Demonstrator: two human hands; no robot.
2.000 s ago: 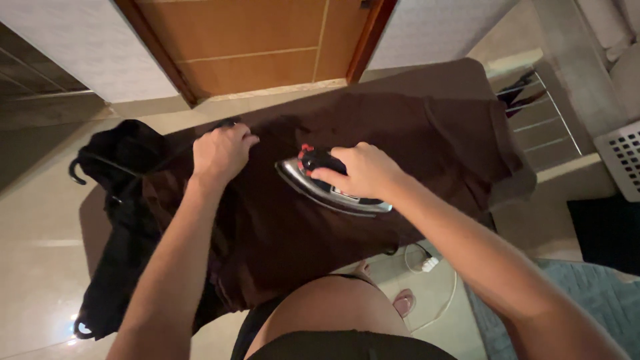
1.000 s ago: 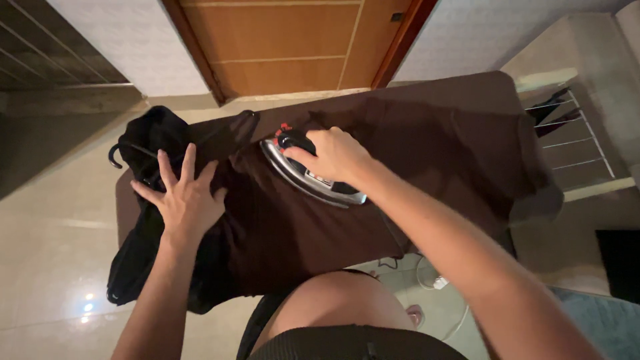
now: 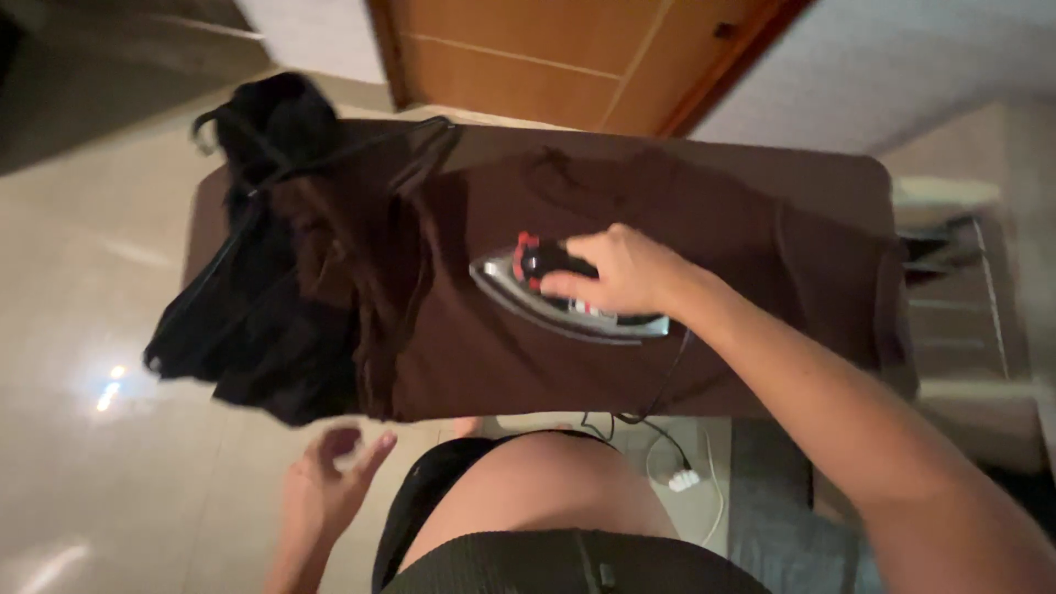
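My right hand (image 3: pixel 619 272) grips the black handle of a clothes iron (image 3: pixel 569 318) with a metal body and red parts. The iron lies on a dark brown garment (image 3: pixel 511 371) spread over the ironing board (image 3: pixel 841 177), its tip pointing left. My left hand (image 3: pixel 334 466) is off the board, below its near left edge, fingers curled and apart, holding nothing. Black clothing (image 3: pixel 280 330) with a black hanger (image 3: pixel 363 148) lies heaped on the board's left end, partly hanging over the near edge.
Beyond the board is a wooden door (image 3: pixel 511 58). The iron's black cord drops over the near edge towards a white plug (image 3: pixel 683 480) above the floor. A metal rack (image 3: pixel 982 297) stands at the right. A blue-grey mat (image 3: pixel 775 495) lies at the lower right.
My left hand has left the clothing on the board and moved down past the near edge. My right hand still holds the iron on the brown garment. The view has shifted.
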